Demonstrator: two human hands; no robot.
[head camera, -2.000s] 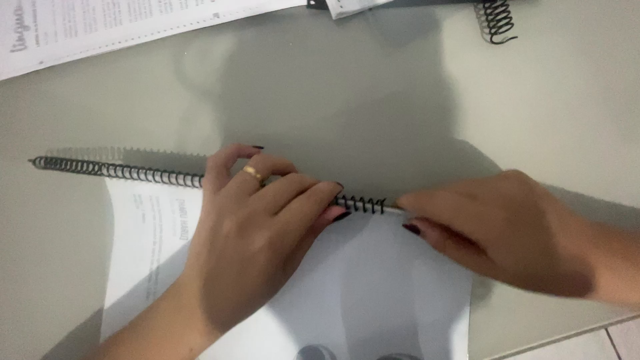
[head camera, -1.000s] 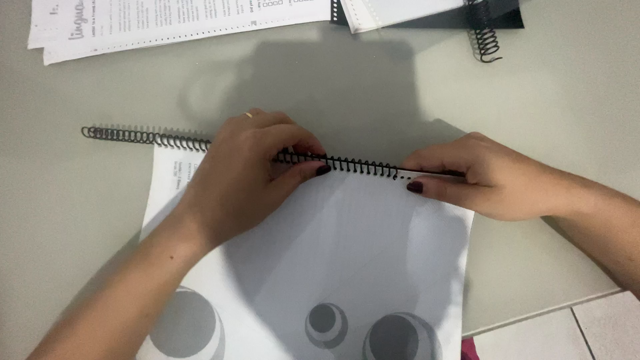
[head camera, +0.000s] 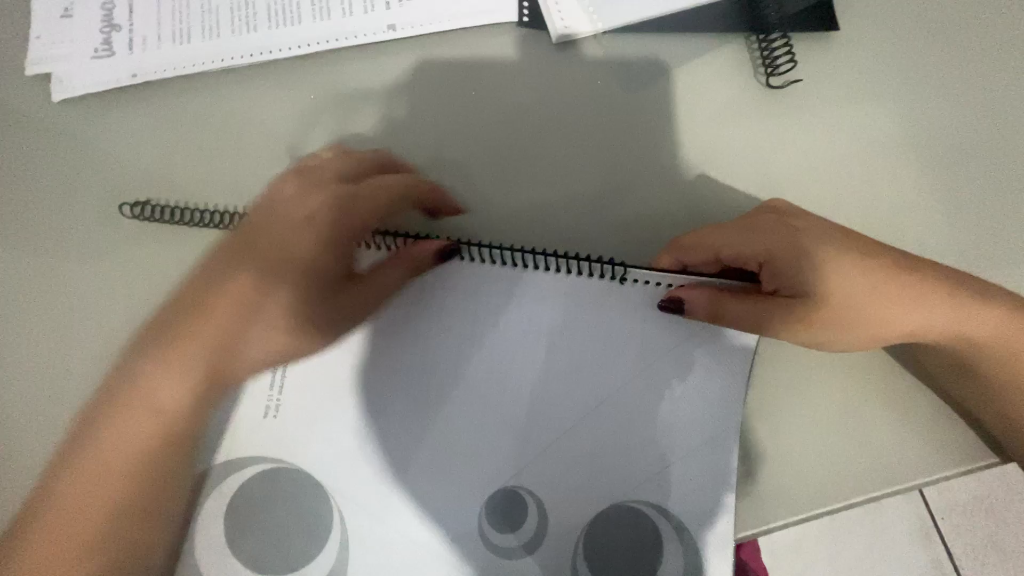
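Note:
A stack of punched sheets (head camera: 512, 360) with printed grey circles lies before me. A black spiral binding coil (head camera: 544, 259) is threaded through the holes along its far edge, and its left end extends past the sheets. Holes near the right corner show without coil. My left hand (head camera: 344, 248), slightly blurred, is over the coil, thumb by the paper edge and fingers raised apart from it. My right hand (head camera: 768, 280) pinches the right corner of the stack between thumb and fingers, just beyond the coil's right end.
Printed punched sheets (head camera: 264, 40) lie at the top left of the table. Beside them, at the top right, are white punched sheets (head camera: 584, 16), a black cover (head camera: 808, 16) and another black coil (head camera: 778, 60). The table's edge (head camera: 864, 500) runs across the lower right, above a tiled floor.
The coil's right end stands farther from the left hand than two seconds ago. The left hand has opened from its pinch on the coil. The view has shifted, showing more of the sheets' printed circles.

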